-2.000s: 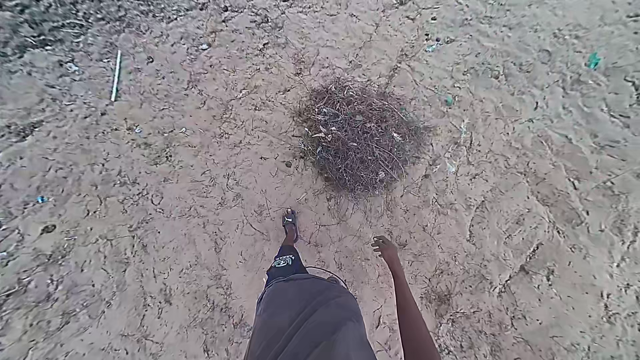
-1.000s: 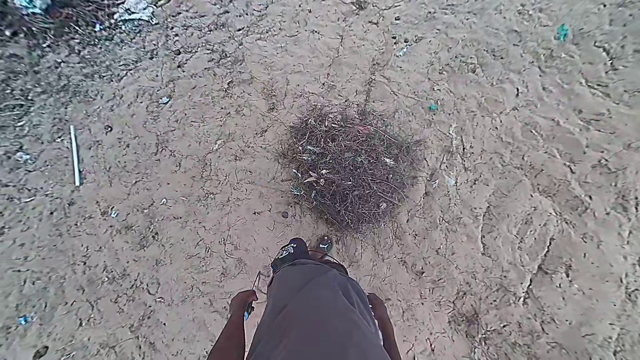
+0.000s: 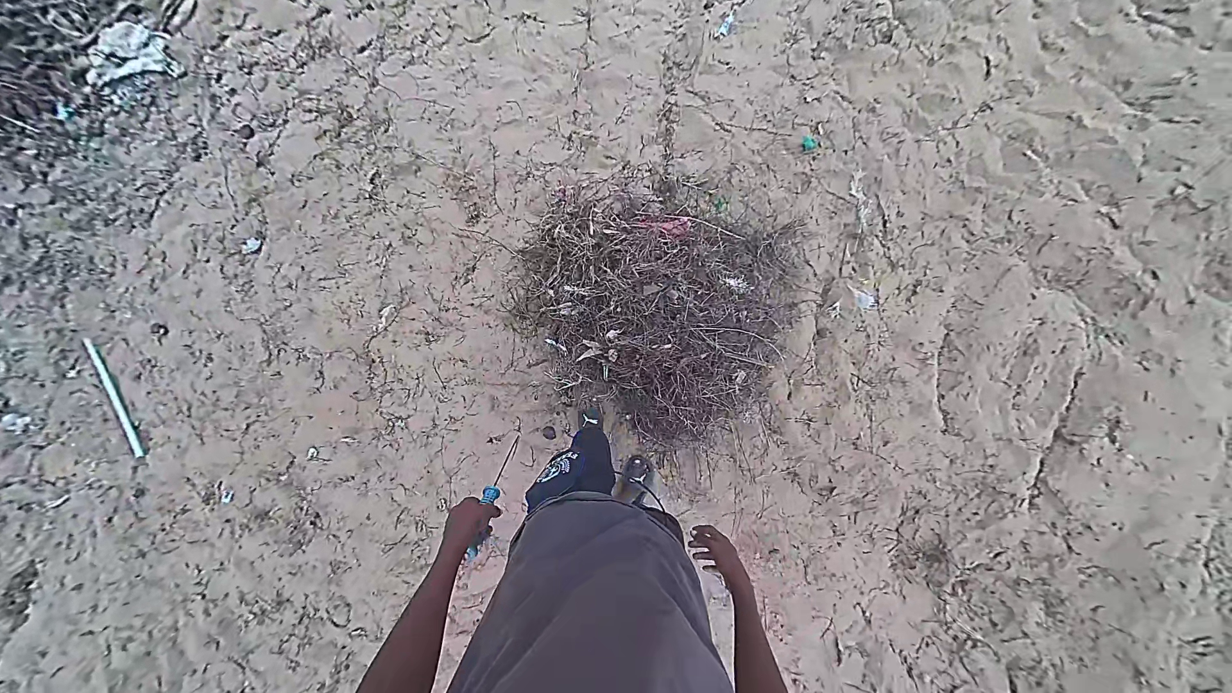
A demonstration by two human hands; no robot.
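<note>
My left hand (image 3: 469, 525) is closed around the blue handle of a thin-bladed hand tool (image 3: 489, 495); its dark, narrow end points up and forward, and its exact kind cannot be told. On the other side of my body, my right hand (image 3: 717, 554) hangs with its fingers apart and nothing in it. Ahead of my feet lies a round heap of dry twigs and plant stalks (image 3: 664, 308), with a reddish scrap near its top. Neither hand touches the heap. One foot stands right at its lower edge.
A pale stick or pipe (image 3: 115, 397) lies on the sandy ground at the left. Darker brush and a whitish crumpled scrap (image 3: 133, 53) are at the upper left. Small litter is scattered about, with a green scrap (image 3: 808, 143) beyond the heap.
The heap is closer to my feet than two seconds ago. My left hand, out of view at first, now shows with the tool. My right hand is again clear of my body after being partly hidden.
</note>
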